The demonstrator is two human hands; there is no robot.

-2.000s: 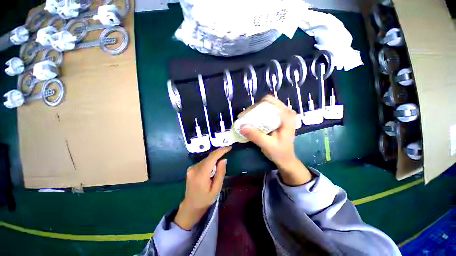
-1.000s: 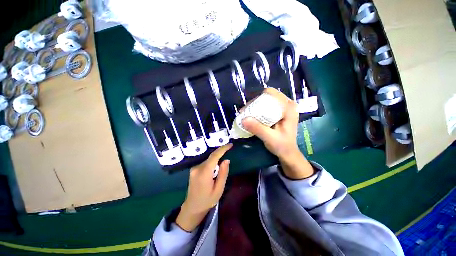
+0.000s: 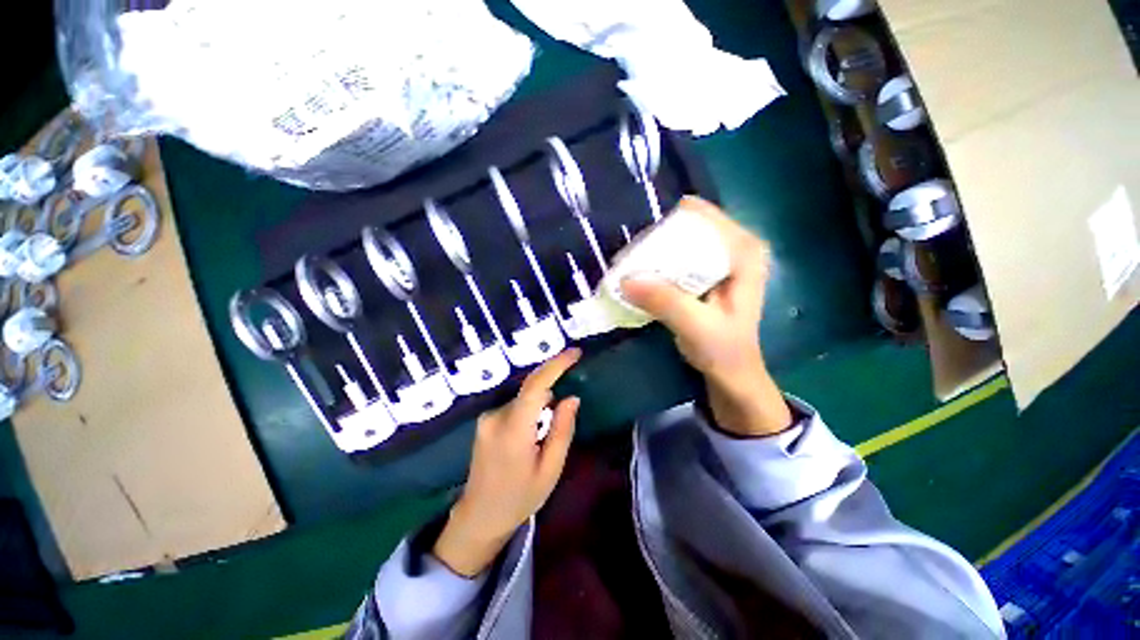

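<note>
Several heating elements with silvery rings [image 3: 390,261] lie side by side on the black pad [image 3: 294,244], their white heads [image 3: 479,368] towards me. My right hand [image 3: 723,313] grips a whitish squeeze bottle [image 3: 675,260], tilted with its narrow end down at a white head right of the row's middle. The hand and bottle hide the heads further right. My left hand [image 3: 506,469] is just below the row, index finger extended near the heads. A small white part [image 3: 544,423], probably a cap, is held between its fingers.
A clear plastic bag of white parts [image 3: 338,94] stands behind the pad, with white cloth [image 3: 688,75] beside it. Cardboard with more elements [image 3: 150,413] lies at left. Further elements [image 3: 923,210] and a cardboard sheet [image 3: 1038,163] are at right.
The pad, bag and cardboard have shifted left and turned in view. The bottle's tip is further right along the row of heads. Both hands keep nearly the same grip.
</note>
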